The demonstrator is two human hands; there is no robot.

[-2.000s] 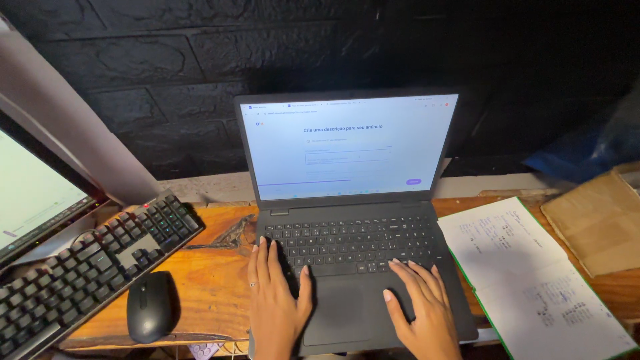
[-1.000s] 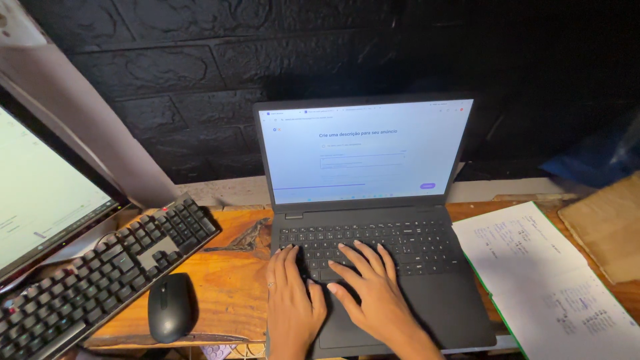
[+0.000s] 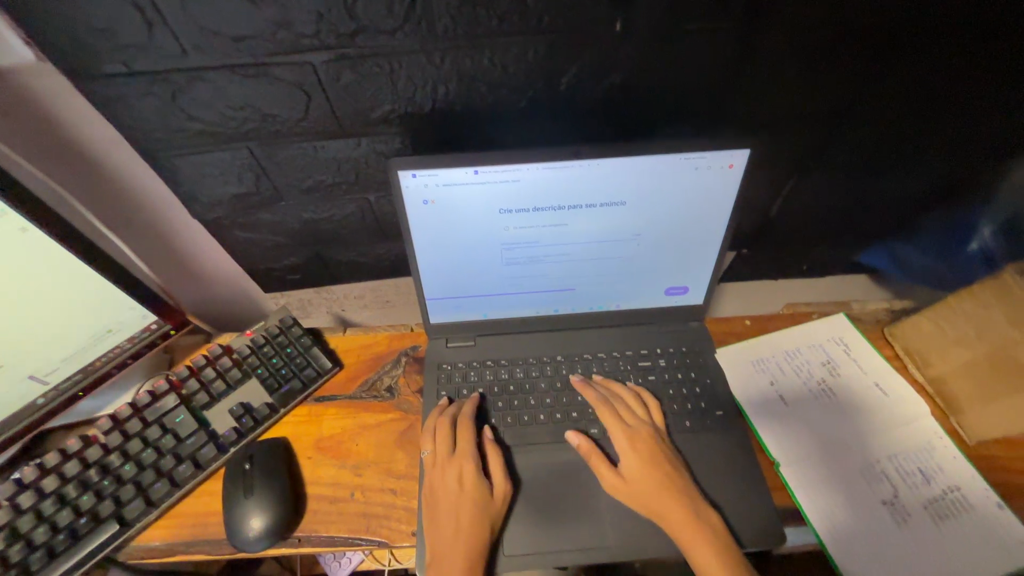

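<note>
A dark laptop [image 3: 560,500] stands unfolded on a wooden desk, its lit screen [image 3: 572,256] showing a page with text and a purple button. My left hand [image 3: 464,472] rests over the left end of the laptop's keyboard [image 3: 528,412], fingers slightly spread, with a ring on one finger. My right hand [image 3: 636,452] lies over the middle and right part of the keys, its thumb near the top edge of the touchpad. Neither hand holds anything.
A mechanical keyboard [image 3: 160,440] with lit keys lies slanted at left, beside a black mouse [image 3: 260,494]. A monitor [image 3: 64,320] stands at far left. Right of the laptop lie an open notebook [image 3: 840,432] with handwriting and brown cardboard [image 3: 968,352]. Behind is a black brick-patterned wall [image 3: 240,104].
My right hand has moved from beside the touchpad up onto the keys. My left hand stays at the keyboard's left side, its fingers shifted a little.
</note>
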